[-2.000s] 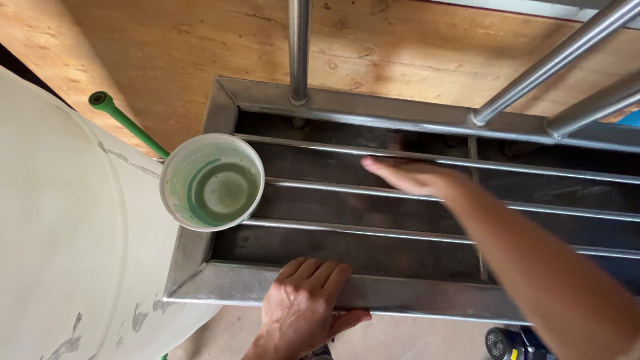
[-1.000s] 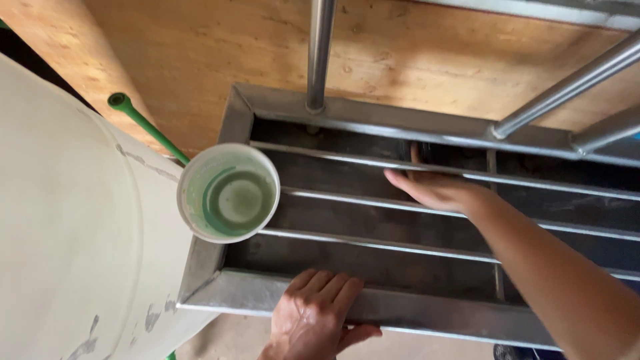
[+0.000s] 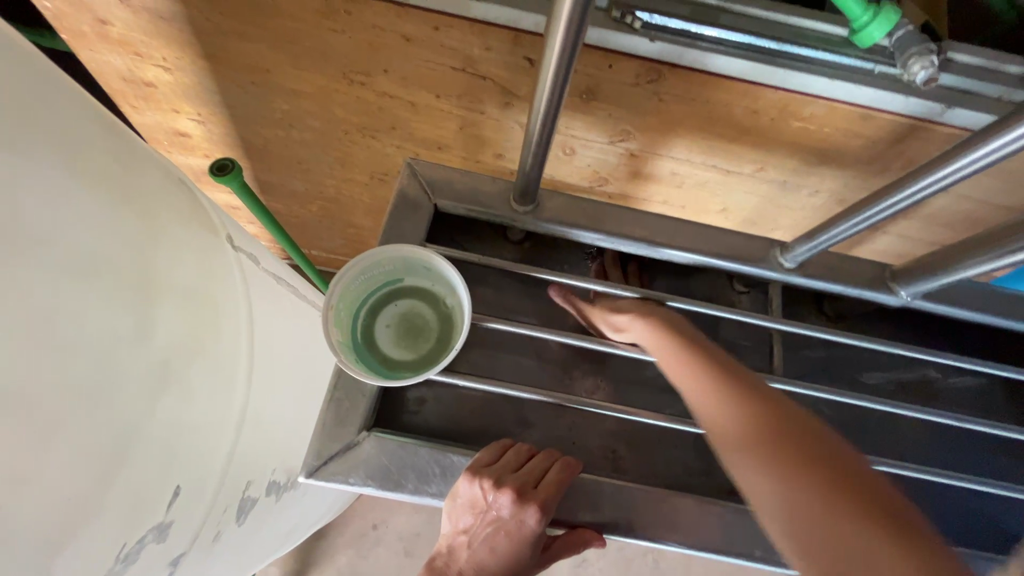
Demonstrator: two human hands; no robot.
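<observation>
A stainless steel frame with thin rods [image 3: 552,394] stretches across the middle over a dark metal surface. My left hand [image 3: 512,500] is curled over the frame's near rail [image 3: 656,512], its thumb at the outer edge. My right hand [image 3: 616,308] reaches down between two rods; its fingers pass under the upper rod towards the far rail [image 3: 672,236]. A small dark scrap shows by those fingertips, too unclear to name or to tell whether it is held. On the frame's left end stands a white plastic tub [image 3: 340,300] with cloudy greenish liquid inside.
A large whitish rounded tank [image 3: 120,280] bulges at the left. Beside the tub a green pipe [image 3: 272,220] sticks up. Steel posts [image 3: 552,104] rise from the far rail before a plywood panel [image 3: 384,96]. A green fitting with a metal valve [image 3: 876,28] hangs at top right.
My right hand has shifted left between the rods, nearer to the tub. My left hand stays on the near rail. The view has moved, bringing in the green fitting at top right.
</observation>
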